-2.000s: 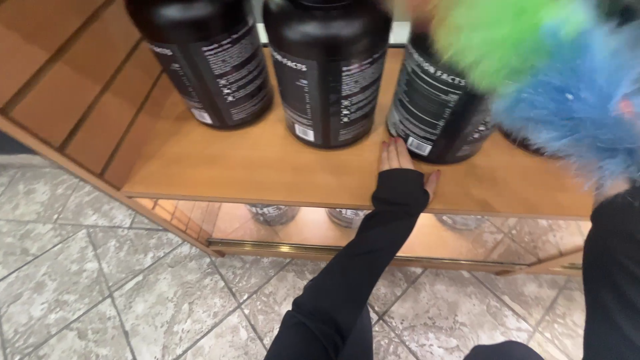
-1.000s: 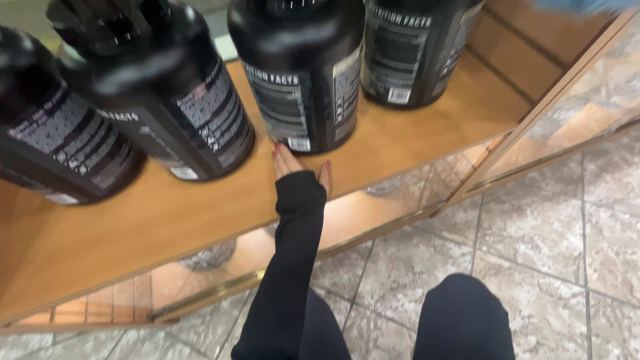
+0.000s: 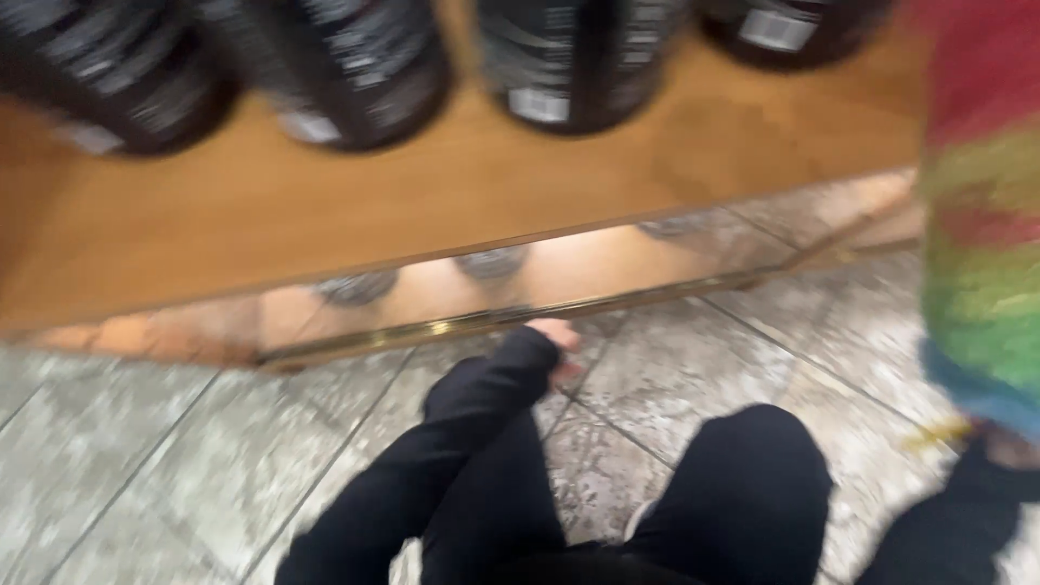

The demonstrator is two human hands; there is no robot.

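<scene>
My left hand (image 3: 561,345) is drawn back over my knee, just in front of the cabinet's lower edge; it touches no bottle, and blur hides how its fingers lie. At the right edge my right hand (image 3: 1011,447) is shut on the yellow handle (image 3: 938,433) of a multicolored fluffy duster (image 3: 983,268), its head pointing up beside the shelf. Several large black plastic tubs with printed labels, one of them a tub (image 3: 569,65) near the middle, stand in a row on the wooden shelf (image 3: 455,195).
Below the shelf is a reflective panel (image 3: 585,260) with a brass-colored strip (image 3: 439,327) along its bottom. Grey stone-look tiles (image 3: 691,357) cover the floor. My knees (image 3: 747,455) are bent close to the cabinet.
My left hand has left the shelf edge by the tubs and come back toward my knee. The duster, mostly out of view one second ago, shows at the right.
</scene>
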